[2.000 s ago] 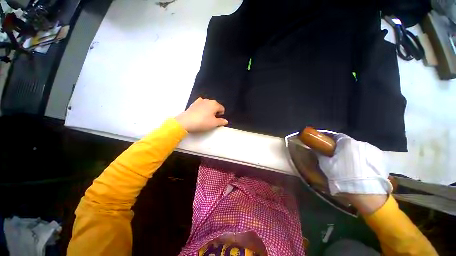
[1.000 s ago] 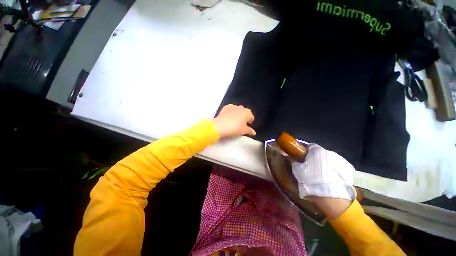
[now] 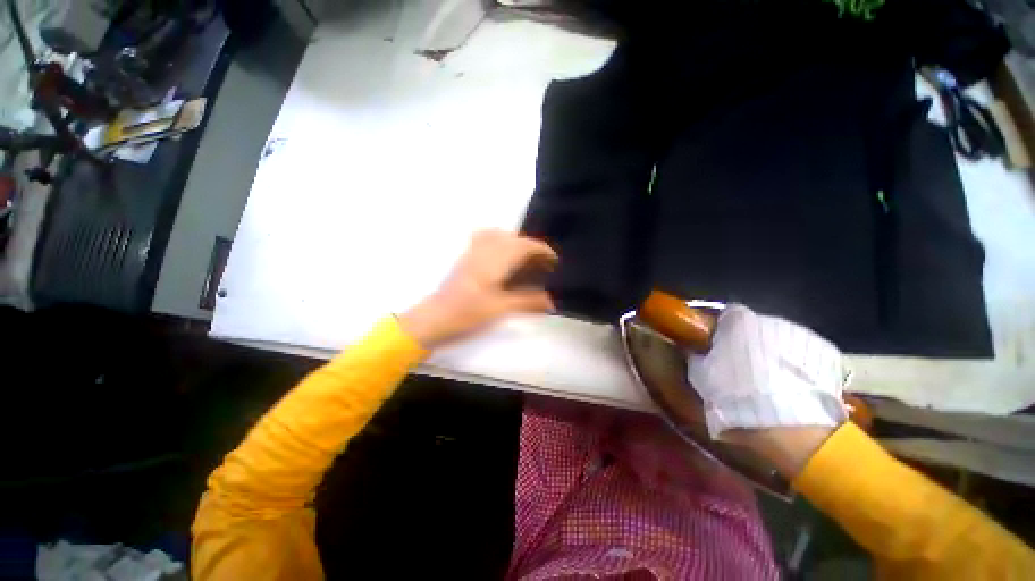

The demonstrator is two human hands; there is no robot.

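The black garment body (image 3: 760, 216) lies flat on the white-covered table (image 3: 375, 170), its lower edge near the table's front edge. Two small green tabs show on it. My left hand (image 3: 488, 286), bare and blurred, is at the garment's lower left corner, fingers apart and curved; it holds nothing that I can see. My right hand (image 3: 766, 372), in a white glove, grips the orange-brown handle of the steam iron (image 3: 675, 380). The iron is at the front edge, its tip by the garment's lower edge and its rear over the edge.
Black-handled shears (image 3: 972, 123) and a tan-grey bar (image 3: 1014, 97) lie at the back right. Green lettering on black cloth is cut off at the top. A small scrap (image 3: 437, 53) lies at the back left. A dark machine (image 3: 97, 244) with papers stands at left.
My left hand has shifted left from the garment's corner and its fingers have opened. The iron is still in my right hand at the front edge. The camera view has also shifted.
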